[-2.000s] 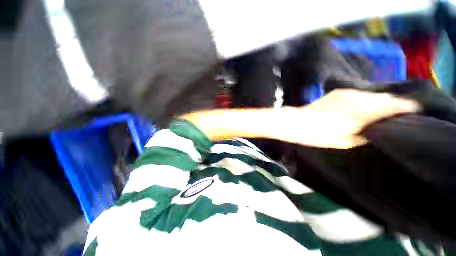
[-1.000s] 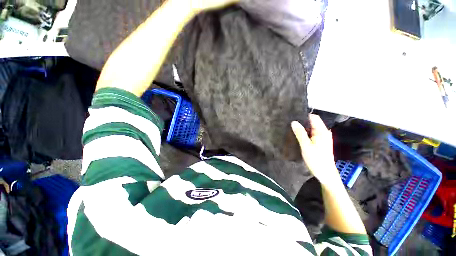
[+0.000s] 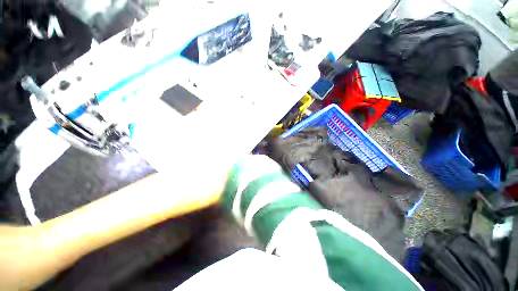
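Observation:
Dark grey-brown fabric (image 3: 74, 173) lies at the left by the needle area of a white sewing machine (image 3: 79, 94) with a blue stripe. A paler patch shows beside the presser foot area. More dark cloth, blurred, lies below my forearm. A bare forearm, seemingly my right, runs from the green and white sleeve across to the left edge. Its hand is cut off beyond the picture, so its grip is hidden. My left hand is not in view.
A black flat phone-like rectangle (image 3: 181, 99) lies on the white table (image 3: 227, 122). Right of the table are a blue basket (image 3: 363, 145) with dark cloth, a red crate (image 3: 355, 94), another blue basket (image 3: 454, 162) and dark cloth heaps (image 3: 426, 57).
The view has swung right, bringing the machine and the floor at the right into sight. Both hands, visible at the fabric panel before, have left the picture; one forearm now crosses leftward.

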